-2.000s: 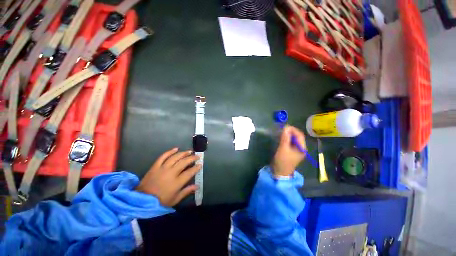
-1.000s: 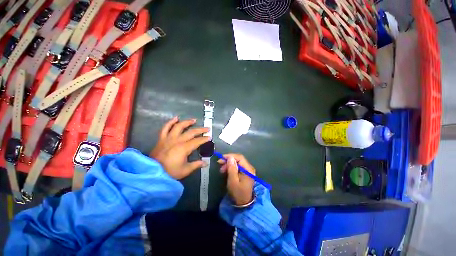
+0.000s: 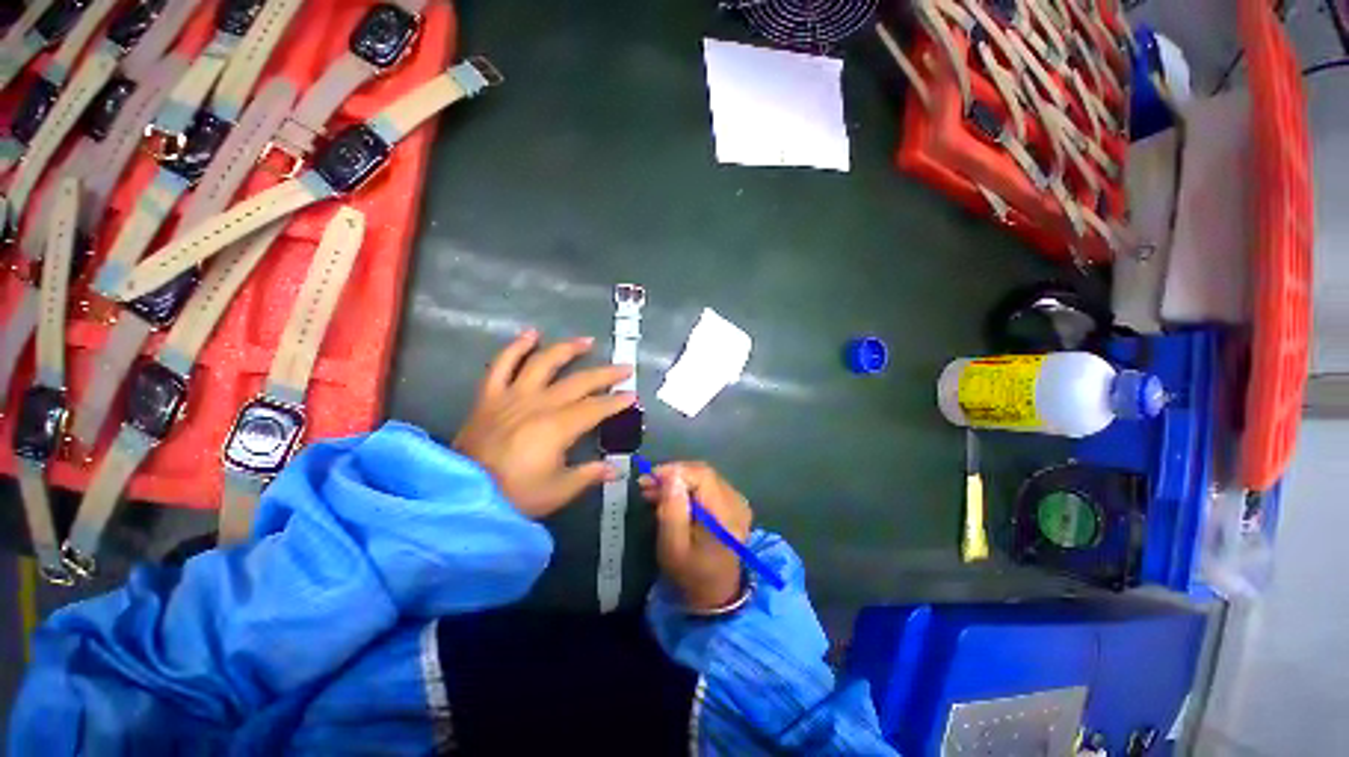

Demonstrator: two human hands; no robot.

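A wristwatch (image 3: 621,430) with a dark head and a pale strap lies flat on the dark green mat, buckle end away from me. My left hand (image 3: 542,426) lies palm down with fingers spread, its fingertips on the strap above and below the head. My right hand (image 3: 698,530) holds a thin blue stick tool (image 3: 728,541), its tip at the lower right edge of the watch head. The tip itself is too small to make out. A small white wipe (image 3: 706,362) lies right of the watch. A small blue cap (image 3: 869,355) stands farther right.
A red tray (image 3: 377,281) of overlapping watches is at left, a second one (image 3: 947,166) at far right. A white paper (image 3: 777,107) lies beyond. A white bottle (image 3: 1046,394), a yellow-handled tool (image 3: 974,518), a square fan (image 3: 1077,519) and a blue bin (image 3: 1179,503) are at right.
My right hand has come from beside the blue cap to the watch with the tool. My left hand has moved up around the head. The wipe is now turned to a slant.
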